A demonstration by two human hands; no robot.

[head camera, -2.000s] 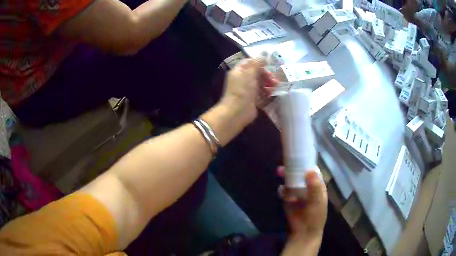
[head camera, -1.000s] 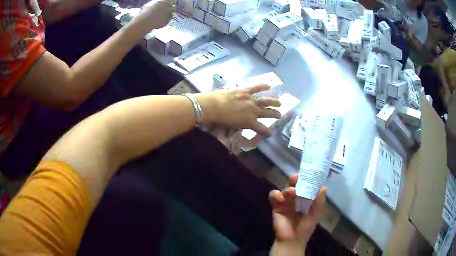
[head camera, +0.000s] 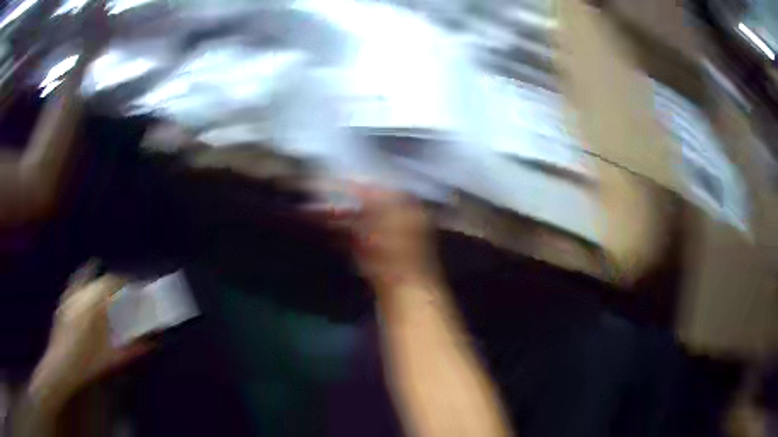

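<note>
The frame is strongly blurred. My left hand [head camera: 81, 329] is low at the far left, closed around a small white box-like piece [head camera: 158, 305], probably a carton, which sticks out to its right. My right hand [head camera: 392, 230] is near the centre, in front of the table's near edge. A pale elongated shape [head camera: 328, 149] rises from its fingers, seemingly the white leaflet-wrapped product. Its outline merges with the bright table, and the fingertips are smeared.
The pale table [head camera: 529, 183] curves across the top, with blurred white piles at upper left. A brown corrugated carton [head camera: 618, 128] stands at the right with printed white pieces [head camera: 699, 162] inside. Another person's arm [head camera: 47, 154] is at the left edge.
The view has swung right and blurred. My left hand has left the things on the table and is now low at left with a white piece in it. My right hand appears nearer the centre.
</note>
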